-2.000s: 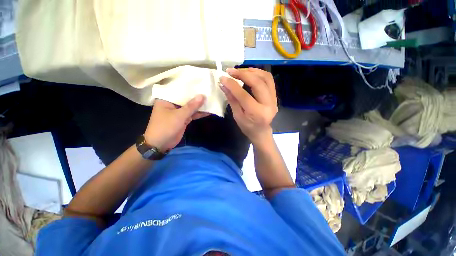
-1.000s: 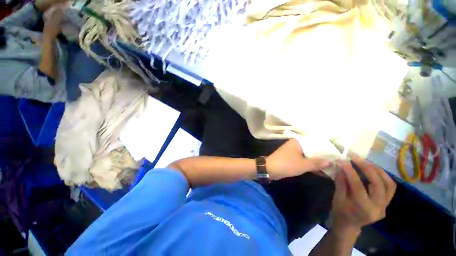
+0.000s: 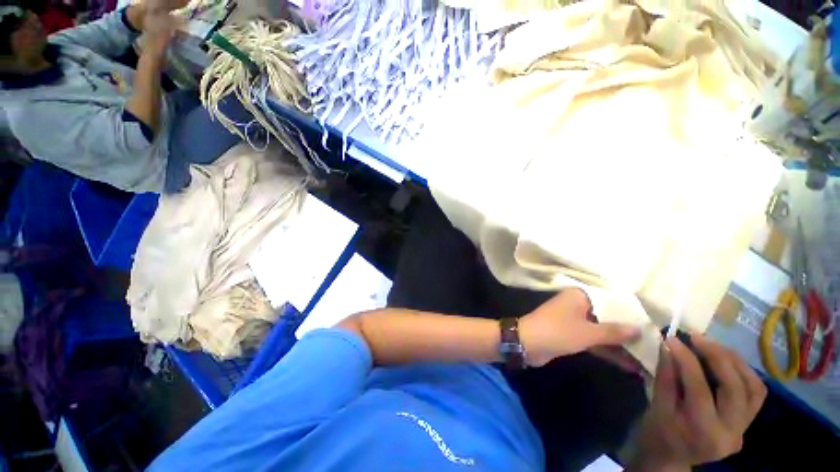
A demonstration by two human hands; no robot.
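A cream fabric panel [image 3: 589, 175] lies over the white table, overexposed to white in its middle, with its near edge hanging over the table edge. My left hand [image 3: 571, 327], with a watch on the wrist, grips that near edge between thumb and fingers. My right hand [image 3: 705, 396] is just right of it, fingertips pinching the end of a narrow white tape [image 3: 680, 300] at the fabric edge. A small dark item shows by the right fingertips; I cannot tell what it is.
Yellow and red-handled scissors [image 3: 781, 336] lie right of my right hand. Machine parts [image 3: 801, 115] stand upper right. White strips [image 3: 387, 69] heap at upper left. A blue crate [image 3: 216, 373] holds beige pieces [image 3: 207, 249]. Another person [image 3: 92, 111] sits far left.
The view has swung left since the first frame, bringing the strip heap and other person in. Both hands stay at the fabric edge; my right hand has moved slightly away from my left.
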